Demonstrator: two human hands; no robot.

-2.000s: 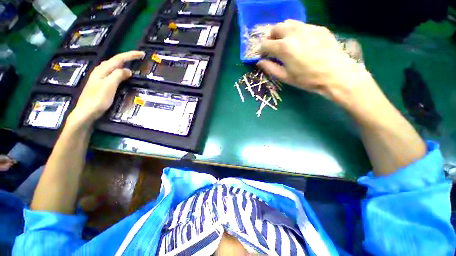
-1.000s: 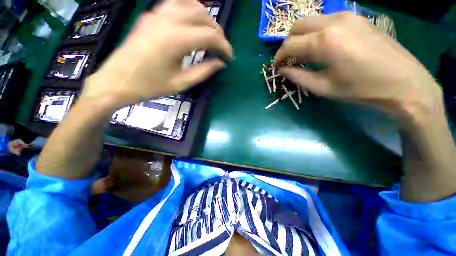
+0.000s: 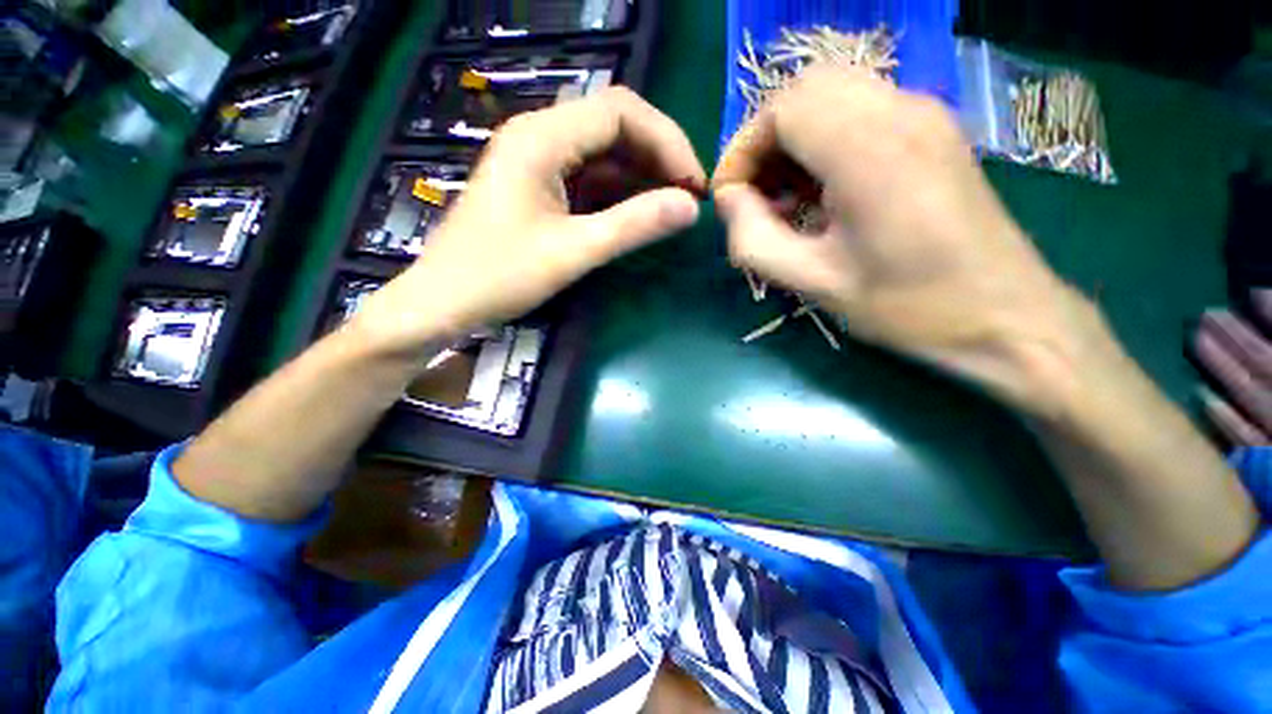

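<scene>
My left hand (image 3: 558,209) and my right hand (image 3: 865,209) are raised over the bench, their fingertips nearly meeting. Each hand has thumb and forefinger pinched close. Something small and dark shows between the fingertips, too small to tell which hand holds it. A loose pile of strips (image 3: 795,324) lies on the bench, partly hidden below my right hand. A black phone tray (image 3: 558,398) is at the left, with a phone middle frame (image 3: 513,384) in its nearest recess, partly hidden by my left forearm. Another phone (image 3: 509,95) lies farther up the tray.
A blue parts bin (image 3: 921,31) full of strips stands behind my right hand. A clear zip bag of strips (image 3: 1067,123) lies right of it. A second phone tray (image 3: 258,293) is at the far left. Another person's hand (image 3: 1239,370) shows at the right edge.
My left hand has moved from the phone tray toward the middle, and my right hand has moved from the strips to meet it. Another person's hand has appeared at the right.
</scene>
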